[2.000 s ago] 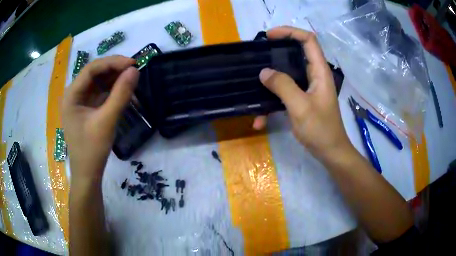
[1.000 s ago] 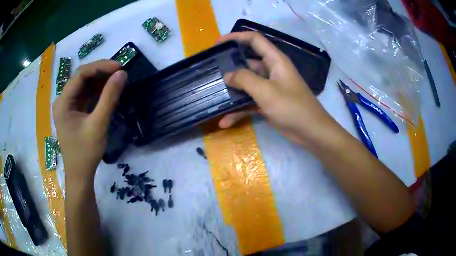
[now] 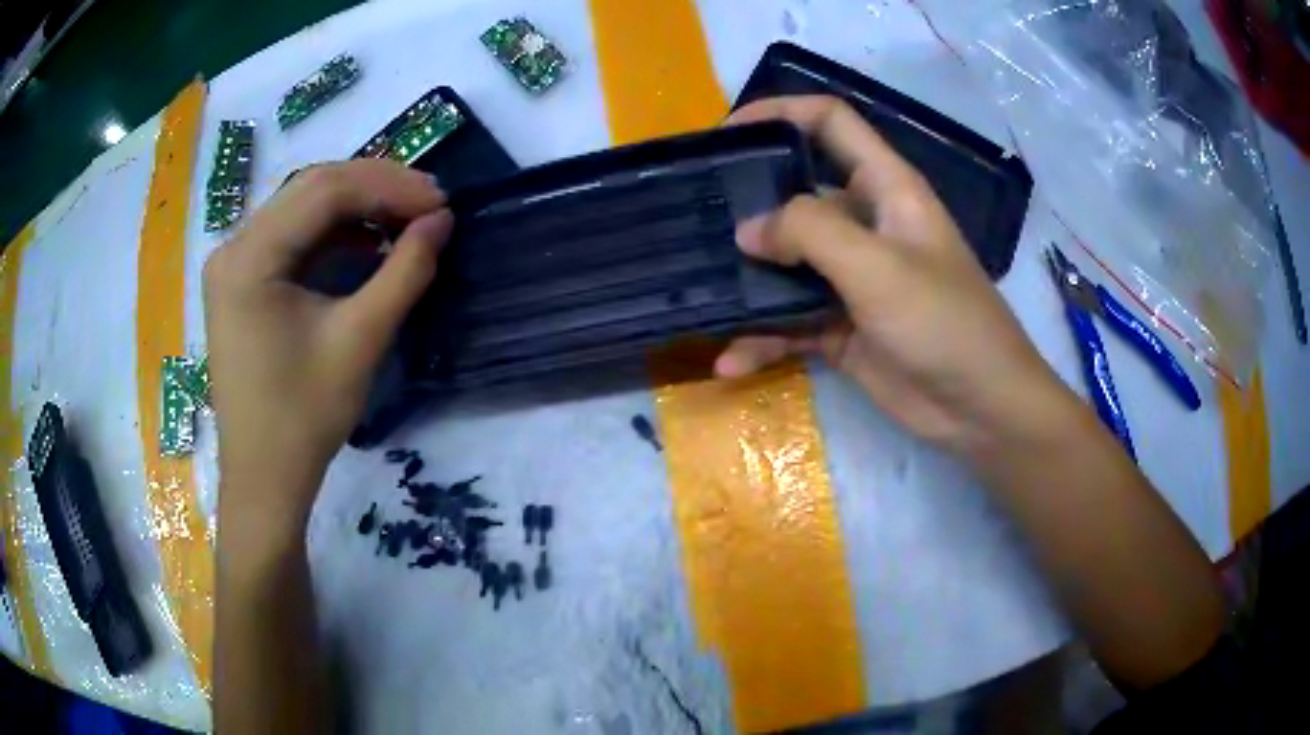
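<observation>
A black case shell [image 3: 589, 266], open side up and ribbed lengthwise, is held above the bench. My right hand [image 3: 876, 273] grips its right end, thumb inside the shell. My left hand [image 3: 323, 295] is at its left end, thumb and forefinger together at the upper left corner; whether they pinch a small part cannot be told. Behind it lies a case with a green board fitted [image 3: 424, 129], partly hidden. Another black shell [image 3: 963, 180] lies behind my right hand. Small black parts [image 3: 446, 524] lie in a loose pile below the held shell.
Loose green circuit boards [image 3: 230, 175] lie at the left and back. A narrow black case piece [image 3: 89, 546] lies far left. Blue-handled cutters [image 3: 1113, 330] lie open at right, beside a clear zip bag [image 3: 1135, 158]. A slim dark tool [image 3: 1279, 237] and red item [image 3: 1264, 58] are far right.
The held shell tilted, then came nearer level again. The shell behind my right hand shows more than at first. My left fingertips stay at the held shell's left end.
</observation>
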